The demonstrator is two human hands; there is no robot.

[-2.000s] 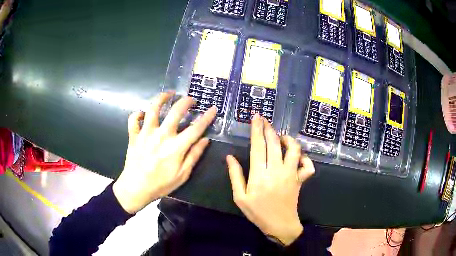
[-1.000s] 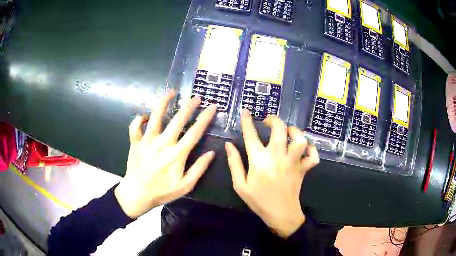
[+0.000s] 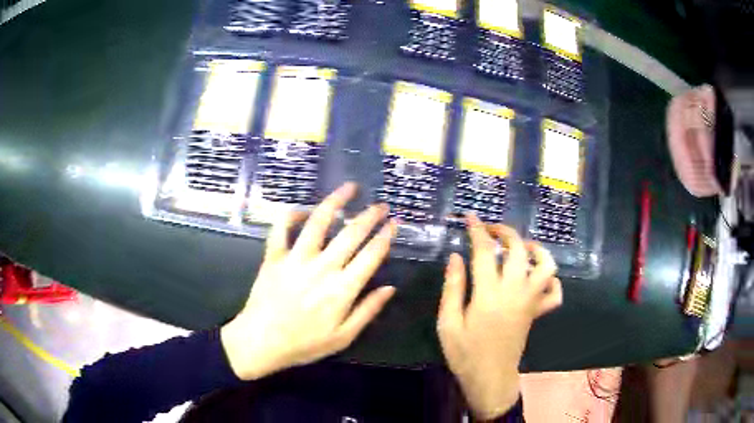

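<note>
Keypad phones with black keys and yellow frames lie in two rows in a clear blister tray (image 3: 347, 248) on the dark-green bench. The screens of the near-row phones, such as the leftmost phone (image 3: 223, 124), glow white. The far row is partly cut off by the top edge. My left hand (image 3: 318, 285) is open, palm down, its fingertips over the tray's near edge beside the third near-row phone (image 3: 413, 157). My right hand (image 3: 500, 301) is open, fingers bent, its index fingertip at the bottom keys of the fourth phone (image 3: 482, 165). The picture is slightly blurred.
A red pen (image 3: 641, 244) lies right of the tray, with a thinner pen (image 3: 688, 260) and a gold-printed dark block (image 3: 700, 285) beyond it. A pink ribbed round object (image 3: 693, 140) stands at the right. A red item (image 3: 33, 285) is on the floor side at lower left.
The tray and bench appear shifted left in view. Both hands have moved right along the tray, from the left two phones to the middle ones. The rightmost near-row screen, dark at first, now glows.
</note>
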